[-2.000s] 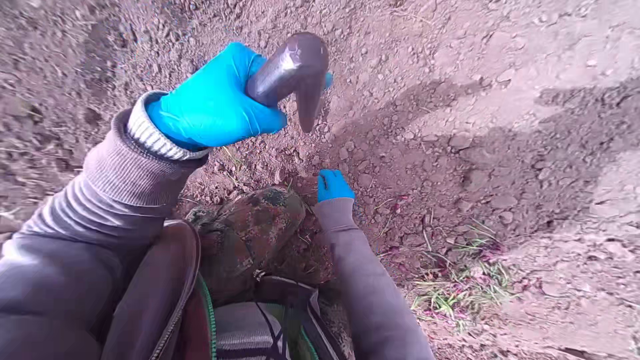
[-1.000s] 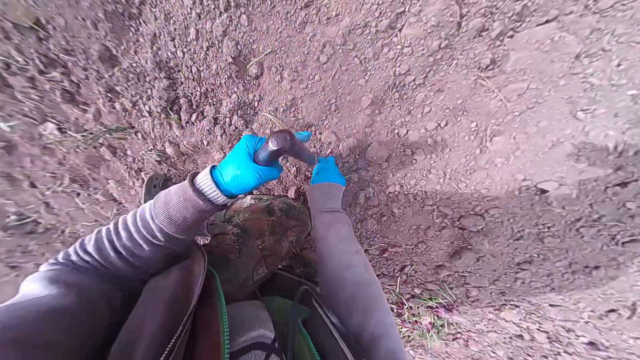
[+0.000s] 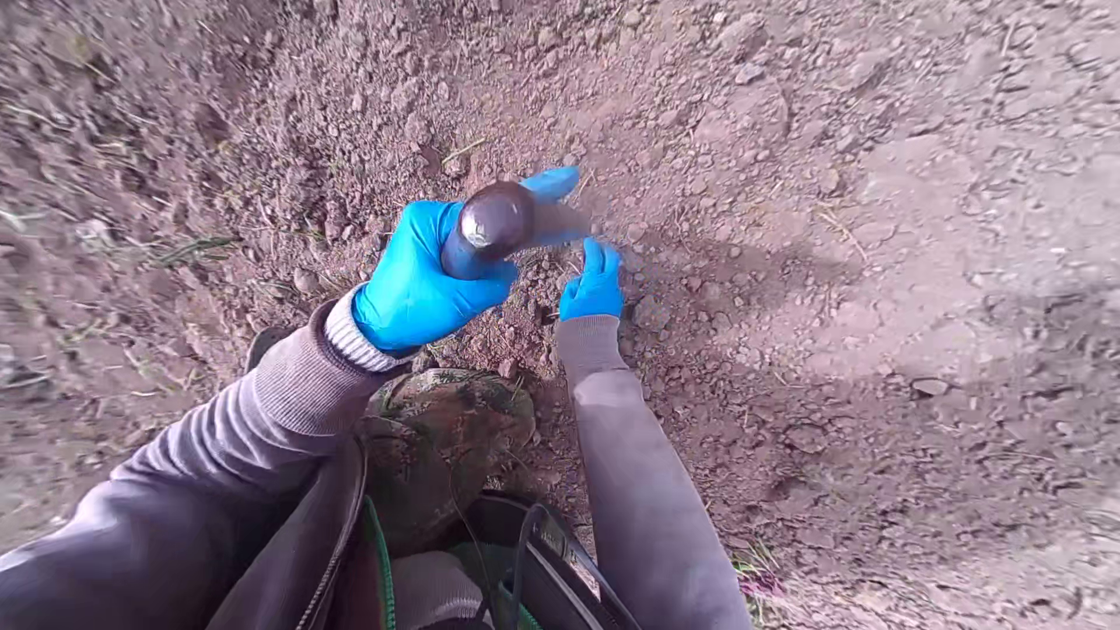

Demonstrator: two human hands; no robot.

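My left hand (image 3: 429, 280), in a blue disposable glove, grips a dark, smooth, rounded handle (image 3: 494, 223) of a hand tool. One gloved finger reaches out past the handle. The tool's other part points down and to the right toward the soil and is blurred, so its tip cannot be made out. My right hand (image 3: 595, 284), also gloved in blue, is low over the loose soil just right of and below the tool, its fingers pointing up in the view. Whether it holds anything small cannot be told.
Loose reddish-brown soil (image 3: 682, 166) with clods and small stones surrounds both hands. A camouflage-patterned trouser knee (image 3: 455, 411) is below them, beside an open bag or jacket with a green-edged zip (image 3: 381, 560). Grass with purplish bits (image 3: 757, 573) grows at the lower right.
Two seconds ago the tool was held higher up, apart from my right hand; one second ago it was down beside that hand. Now the handle looks raised somewhat again. My right hand's fingers are more extended.
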